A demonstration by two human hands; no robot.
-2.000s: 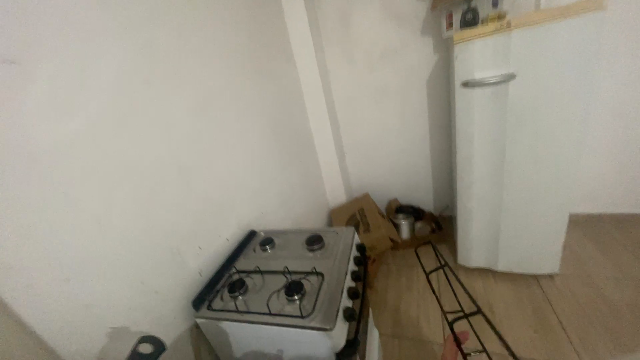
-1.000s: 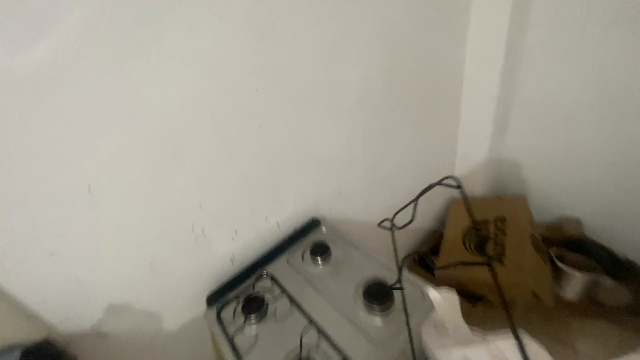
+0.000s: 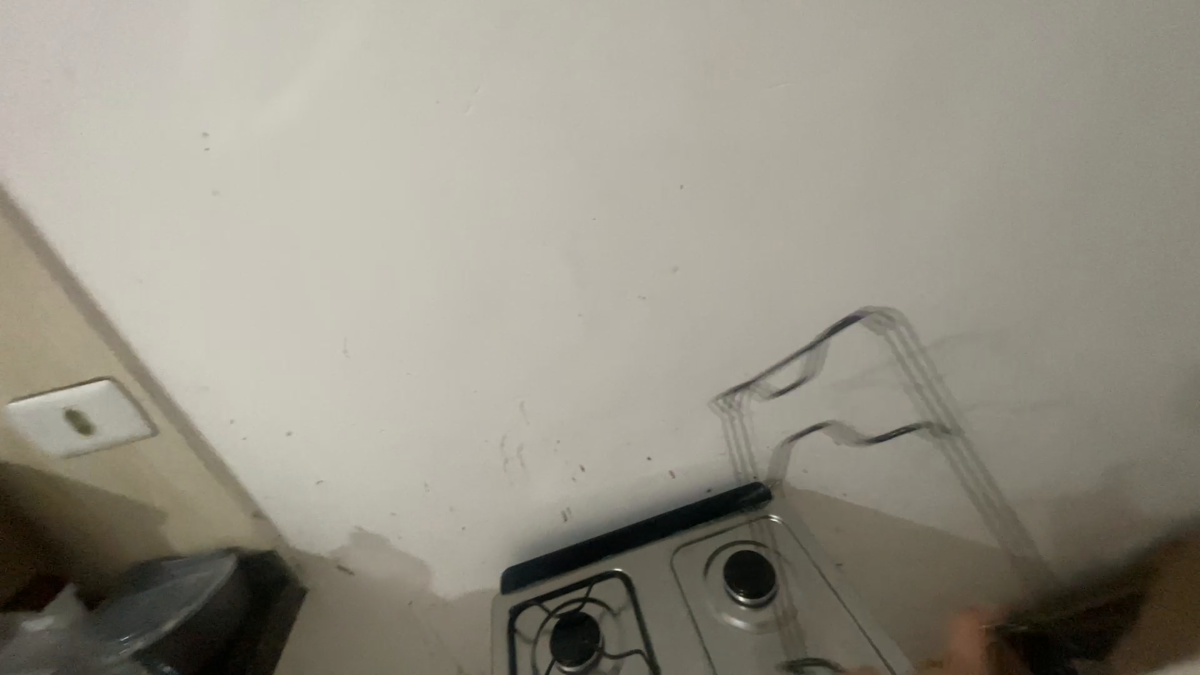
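A black wire stove grate (image 3: 914, 433), blurred, is held up over the right side of the gas stove (image 3: 670, 595). At the bottom edge, blurred fingers of a hand (image 3: 970, 637) show near the lower end of this grate; I take it for my right hand, and most of it is cut off. Another grate (image 3: 640, 609) lies around the burner (image 3: 575, 639) on the left side of the stove. The right burner (image 3: 749, 575) has no grate on it. My left hand is not in view.
Behind the stove rises a white wall (image 3: 469, 234) with small marks. At left is a white wall plate (image 3: 82, 417) on a beige surface. Below it sit a dark grey container (image 3: 169, 600) and clear plastic (image 3: 56, 637). A brown cardboard box (image 3: 1167, 600) is at the lower right.
The view has swung left toward the wall and stove. The held grate, over the floor right of the stove two seconds ago, is now above the stove's right side. The refrigerator has left the view.
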